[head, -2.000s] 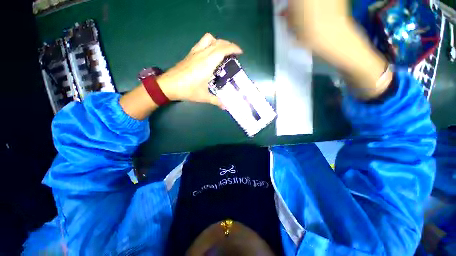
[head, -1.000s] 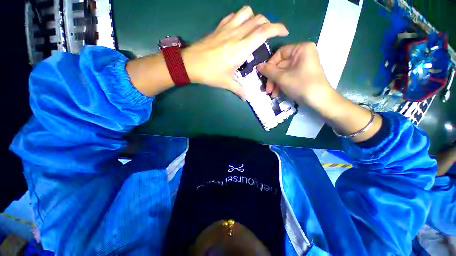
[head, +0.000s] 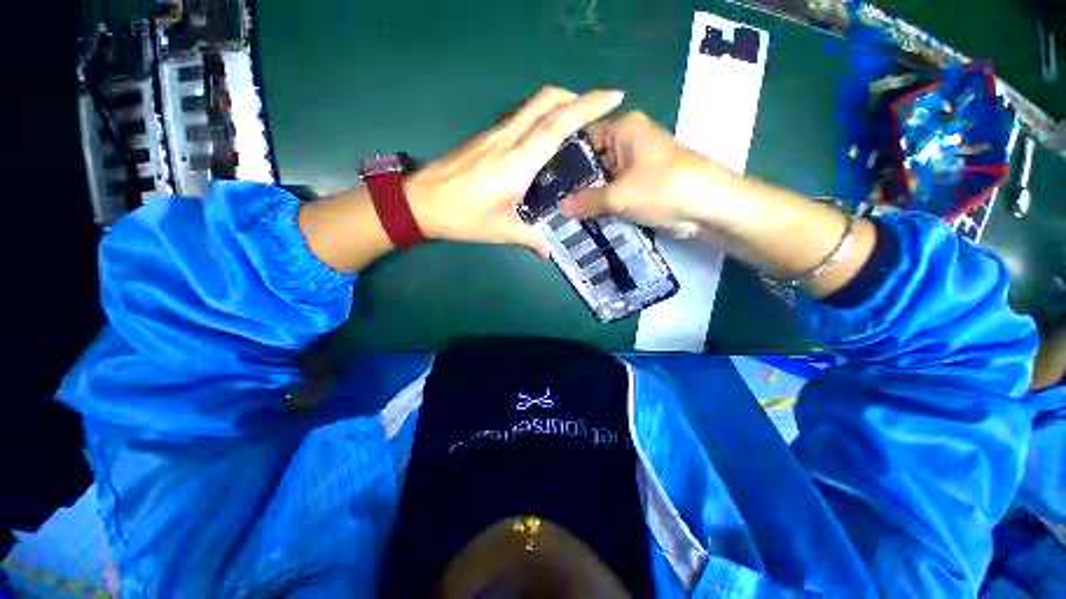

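Note:
A phone mid-frame assembly (head: pixel 602 260) is tilted over the mat, its dark circuit end up and left, a dark strip down its middle. My left hand (head: pixel 497 176) holds it by the left edge and upper end. My right hand (head: pixel 641 170) is on its upper right part, fingertips at the black patch (head: pixel 563 176); whether they pinch a sticker is hidden. A white sticker sheet (head: pixel 722 111) lies to the right, partly behind my right hand and wrist, with a black die-cut shape (head: pixel 731 43) at its far end.
Phone assemblies (head: pixel 201 117) stand side by side at the left. A red-rimmed bin (head: pixel 953 146) with blue and clear scraps is at the upper right. A pale-edged rail (head: pixel 923 53) runs behind it. Part of another person's blue sleeve (head: pixel 1044 451) shows at the right edge.
Over the last two seconds my right hand came from the upper right onto the phone and has stayed there. The phone now looks darker and less glaring. The sheet's black shape has come into view.

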